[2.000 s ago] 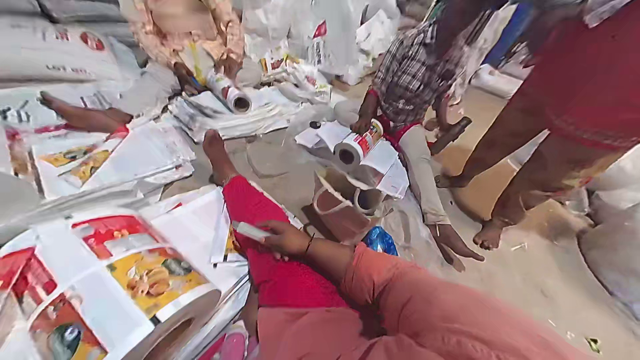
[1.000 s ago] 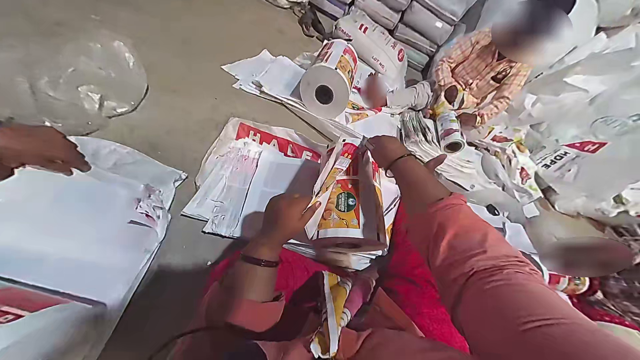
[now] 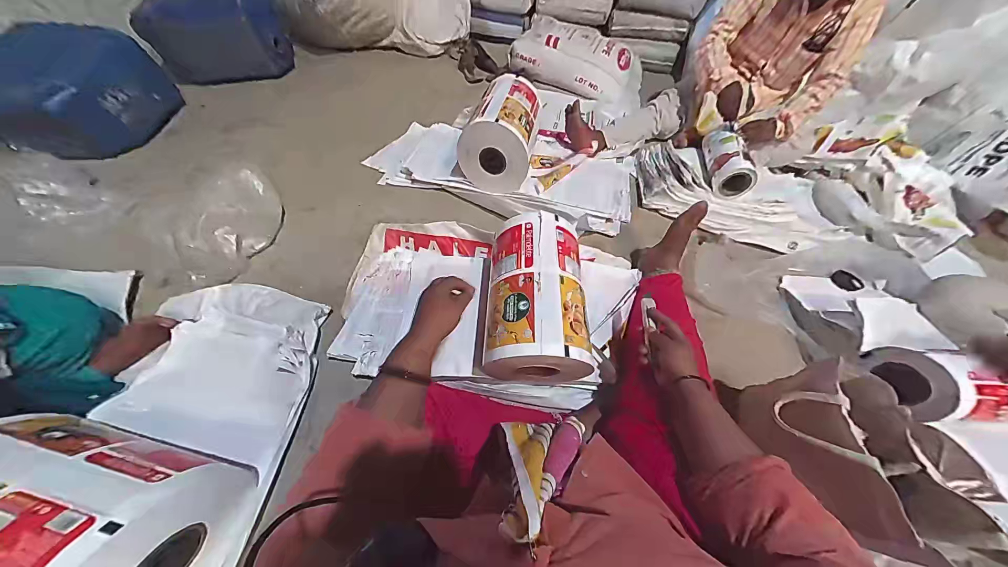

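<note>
A large roll of printed packaging film (image 3: 535, 295) lies on a stack of white sheets (image 3: 378, 315) between my legs. On that stack, left of the roll, rests my left hand (image 3: 447, 309) with its fingers curled in; whether it holds anything is not visible. My right hand (image 3: 669, 346) is over my right shin, closed on a slim pale tool, perhaps a cutter (image 3: 648, 319). A strip of printed film and a pinkish roll (image 3: 543, 465) lie in my lap. Under the white sheets shows a printed sack (image 3: 433, 240).
Ahead stands another film roll (image 3: 492, 150) on sheets. A seated person (image 3: 787, 55) handles a smaller roll (image 3: 728, 161). At left, a person's hand (image 3: 142, 342) touches a white sheet pile (image 3: 213, 378); a large roll (image 3: 118, 496) is nearer. Brown wrapping (image 3: 803, 441) lies at right.
Both my hands were at the roll one second ago; now they are apart, left of it and right of it. The roll's loose, raised film now lies smooth. The view has shifted.
</note>
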